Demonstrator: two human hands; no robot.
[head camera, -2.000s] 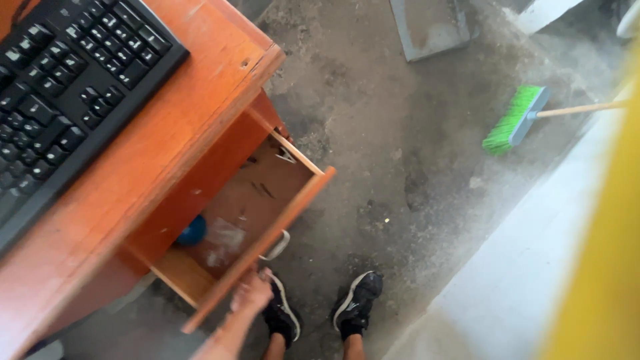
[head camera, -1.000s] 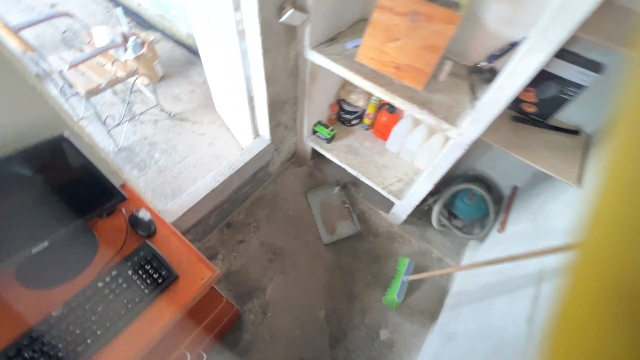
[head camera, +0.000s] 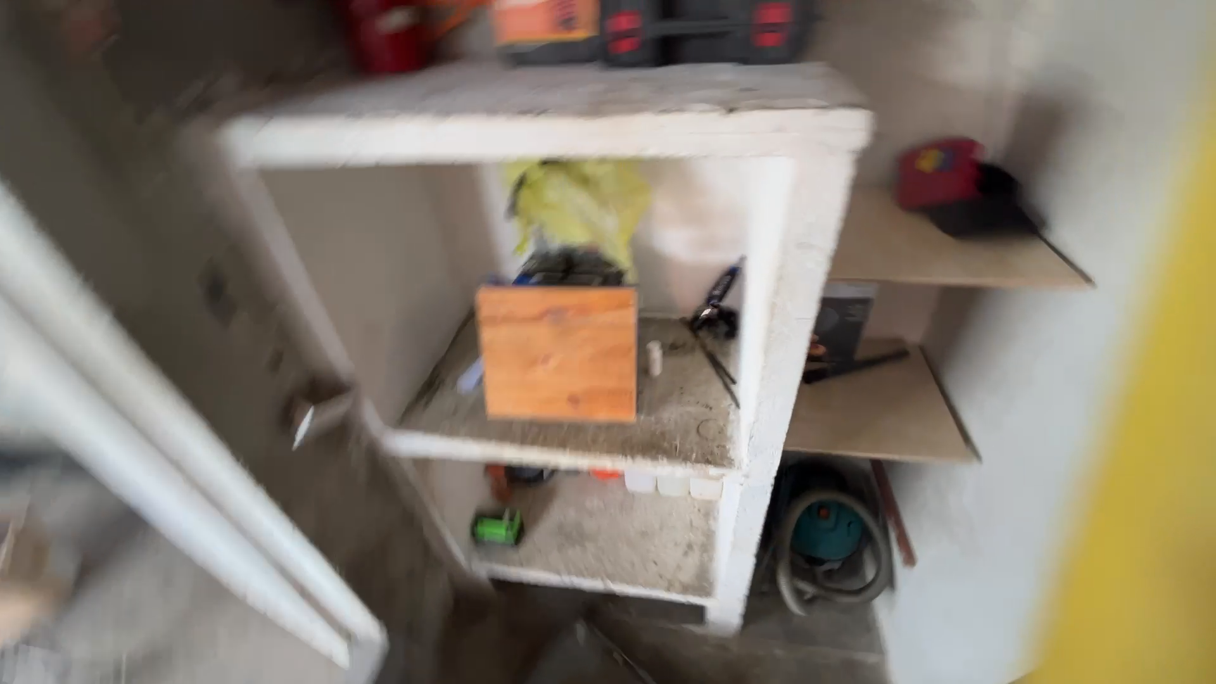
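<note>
Neither of my hands shows in the head view. Ahead stands a white-painted shelf unit (head camera: 560, 461). An orange-brown wooden board (head camera: 558, 354) leans upright on its middle shelf, in front of a yellow plastic bag (head camera: 589, 209) and some dark items. A small white cylinder (head camera: 655, 358) is to the right of the board, and a dark tool with a blue part (head camera: 719, 296) rests near the right post. The lower shelf bears a green object (head camera: 497, 527) and several white containers (head camera: 673, 484). A black case with red latches (head camera: 708, 33) lies on top.
Thin side shelves (head camera: 879, 408) at the right hold a red and black object (head camera: 959, 185) and a black bar (head camera: 860, 365). A teal vacuum cleaner (head camera: 826, 527) with a coiled hose is on the floor below. A white frame (head camera: 180, 456) crosses the left; a yellow blur covers the right edge.
The view has swung up from the desk and floor to the shelves. Two seconds ago a hand was at the open desk drawer; now no hand shows.
</note>
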